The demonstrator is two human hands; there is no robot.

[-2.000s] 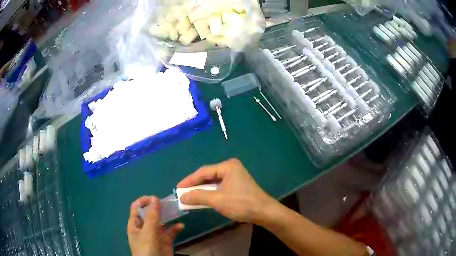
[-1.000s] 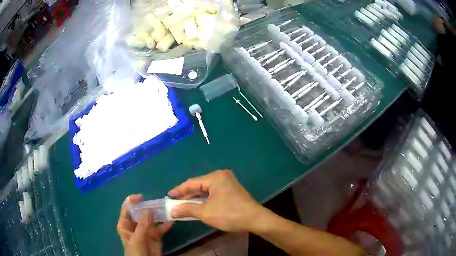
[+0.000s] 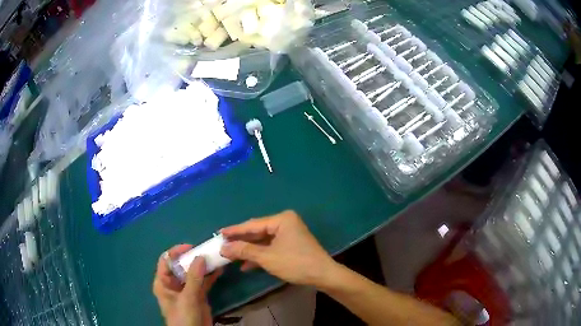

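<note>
My left hand holds a clear sleeve over the front edge of the green mat. A white absorbent piece lies mostly inside the sleeve, tilted up to the right. My right hand has its thumb and fingertips at the piece's right end, touching it. Fingers hide part of the sleeve. Whether a stem is inside cannot be seen. A stem assembly with a pale cap lies loose on the mat.
Blue tray with a white heap at left. Stem blister tray at right. Bag of cream pieces behind. Clear rectangular piece and thin rods mid-mat. Finished-unit trays at left and lower right. Red stool below.
The white piece has gone left into the clear sleeve, from just entering it to mostly inside. My right hand has moved closer to my left, fingertips now at the piece's end.
</note>
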